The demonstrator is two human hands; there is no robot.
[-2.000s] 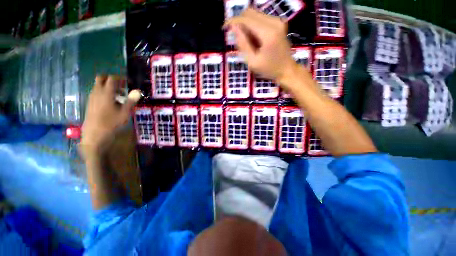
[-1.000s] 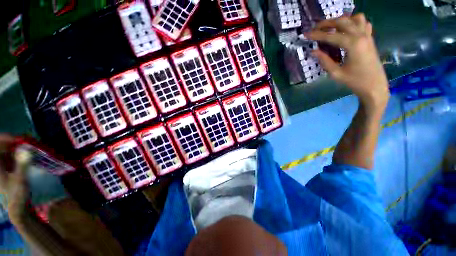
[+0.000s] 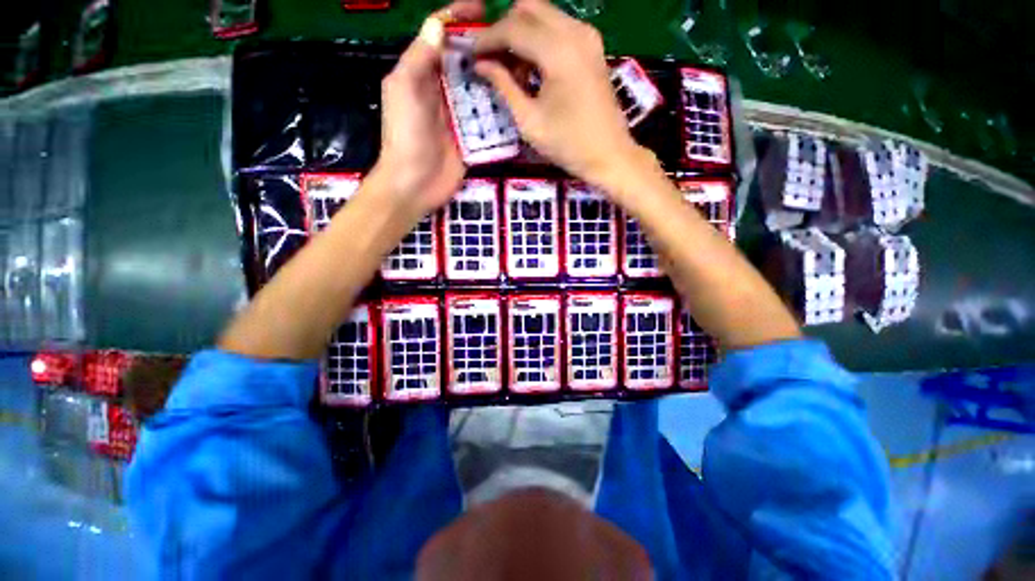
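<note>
A red-edged front shell with pale keys in its face (image 3: 484, 116) stands tilted between my hands over the tray's top row. My left hand (image 3: 418, 123) holds it at its left side, with a pale cover on the thumb. My right hand (image 3: 558, 82) has its thumb and bent fingers at the shell's upper face; whether they grip anything is hidden. Front shells with empty key openings (image 3: 533, 344) fill much of the two lower rows of the black tray (image 3: 270, 125). My forearms cover some of them.
Key mat stacks (image 3: 822, 272) lean right of the tray on the green bench (image 3: 153, 227). One shell (image 3: 706, 117) and a tilted one (image 3: 634, 93) are in the top row. Glassy pieces (image 3: 808, 53) lie on the belt. Clear ribbed sheets (image 3: 43, 227) and red packed parts (image 3: 102, 372) are at left.
My right hand has moved left from the key mat stacks to the shell. My left hand has come in from the lower left to over the tray's top row. The view has turned and shifted.
</note>
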